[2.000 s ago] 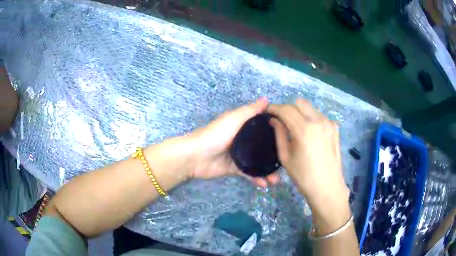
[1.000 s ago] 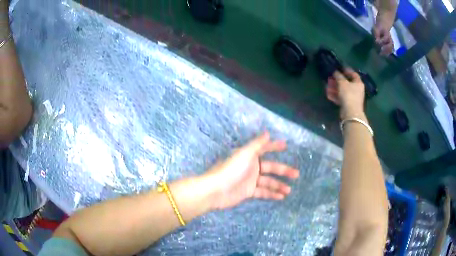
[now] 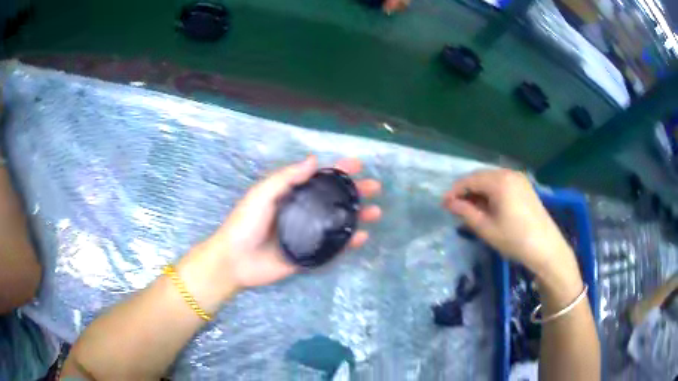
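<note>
A glossy black round housing (image 3: 318,217) lies in my left hand (image 3: 260,231), on the palm with the fingers around its far edge. My right hand (image 3: 505,216) is to the right of the housing, apart from it, above the left rim of the blue parts bin (image 3: 586,245). Its thumb and fingertips are close together. Whether a small part is between them cannot be made out. A dark piece shows just below the right fingers. Several small black inserts (image 3: 449,312) lie on the bubble wrap left of the bin.
The green conveyor belt (image 3: 320,67) runs beyond the worktop and carries several spaced black units, one (image 3: 203,21) at upper left. A teal scrap (image 3: 321,353) lies near the front edge. Another person's arm (image 3: 16,238) is at the left edge. A clear blister tray (image 3: 621,253) is right of the bin.
My left hand, open and empty a second ago, now holds a black housing. My right hand has moved from the units on the belt back to the bin's left side. The view has shifted.
</note>
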